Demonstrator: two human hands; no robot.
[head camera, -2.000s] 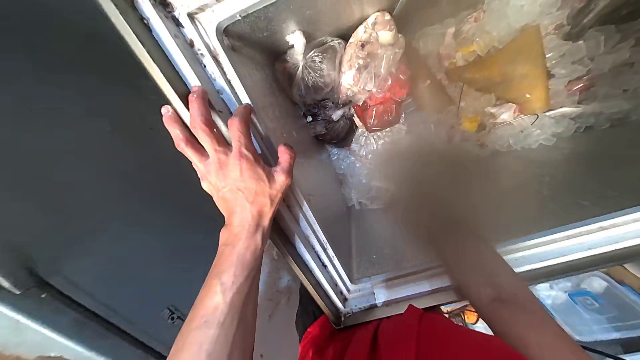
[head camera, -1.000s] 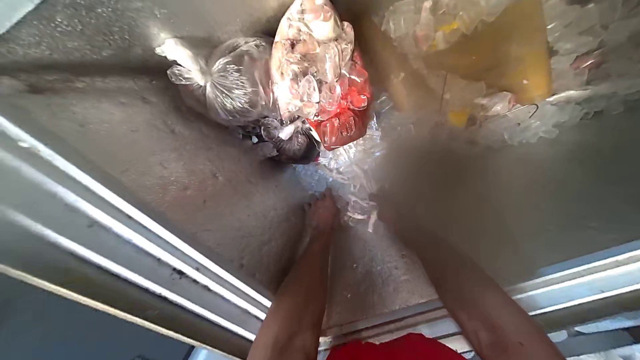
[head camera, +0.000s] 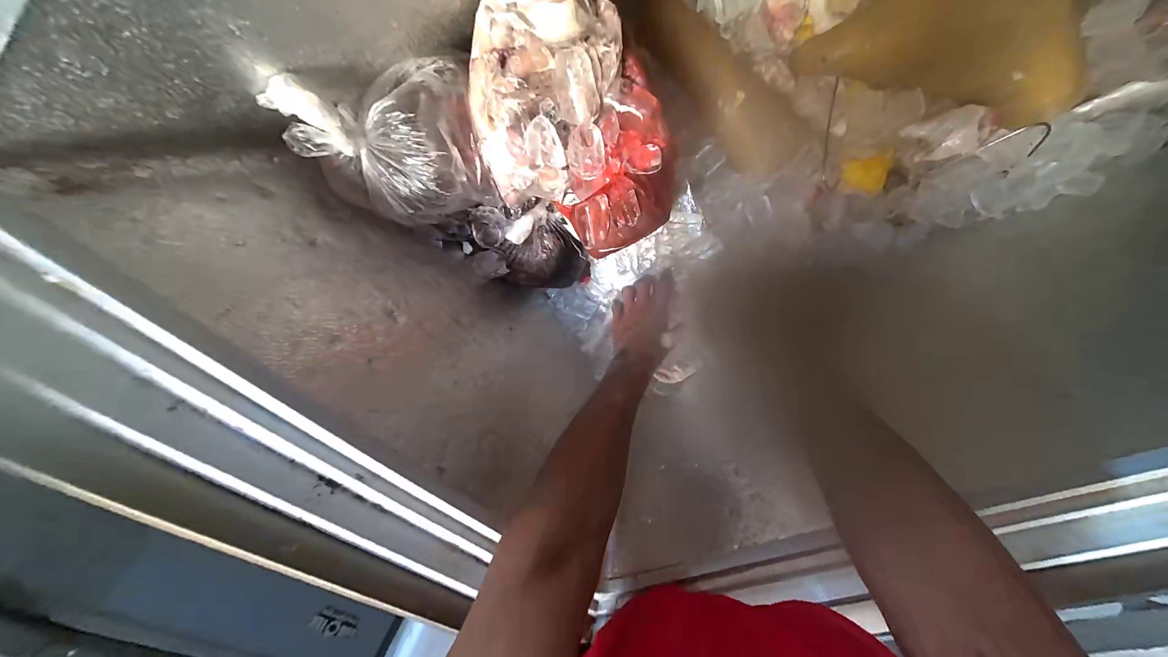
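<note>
My left hand (head camera: 644, 319) reaches down into a metal chest cooler and touches loose ice cubes (head camera: 584, 315) at its bottom; whether its fingers hold any ice cannot be told. My right forearm enters from the lower right, and my right hand (head camera: 776, 283) is a blur over the ice, its fingers hidden. Just beyond my left hand lie a small dark plastic bag (head camera: 546, 255) and a red plastic bag (head camera: 630, 182) with ice on it. A clear bag with pale contents (head camera: 538, 100) rests against the red one, beside a knotted clear bag (head camera: 401, 151).
The cooler's ridged metal rim (head camera: 246, 415) runs along the left and continues at the lower right. Crushed ice (head camera: 1031, 182) fills the upper right, with a yellowish sheet (head camera: 949, 55) and a thin bent wire (head camera: 1027, 137) on it.
My left hand has left the cooler's rim, where it rested two seconds ago, and is down at the ice inside. The view has moved closer over the cooler.
</note>
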